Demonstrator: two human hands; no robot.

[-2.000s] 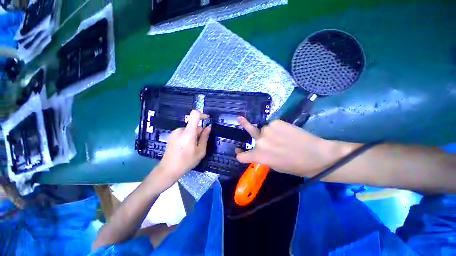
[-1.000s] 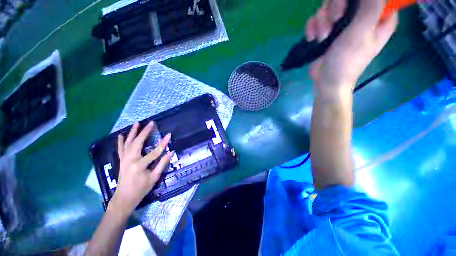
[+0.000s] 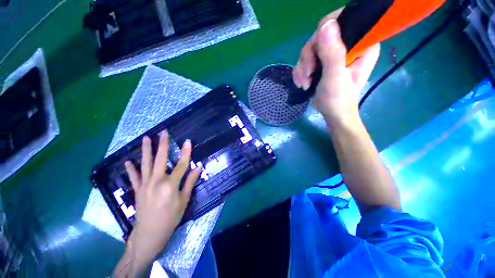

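Note:
The black plastic housing (image 3: 217, 130) lies tilted on a silvery protective sheet (image 3: 157, 89), with white bracket-shaped areas at both ends and near its middle. My left hand (image 3: 161, 190) rests flat on the housing with its fingers spread, covering part of the centre strip. My right hand (image 3: 339, 65) grips the orange and black electric screwdriver (image 3: 374, 27), its black front end over the round perforated screw dish (image 3: 271, 103). The dish holds a dark patch of small screws. The screwdriver's tip cannot be made out against the dish.
Another black housing (image 3: 190, 16) lies on its sheet at the back, and one more (image 3: 24, 114) at the left. The black tool cord (image 3: 407, 62) crosses the green mat (image 3: 260, 51) on the right. Stacked grey sheets stand at the far right edge. My blue sleeves show below.
Since one second ago, my right hand and the screwdriver have come down and left over the dish. Two seconds ago both hands were fingering the housing. My left hand now lies spread on it.

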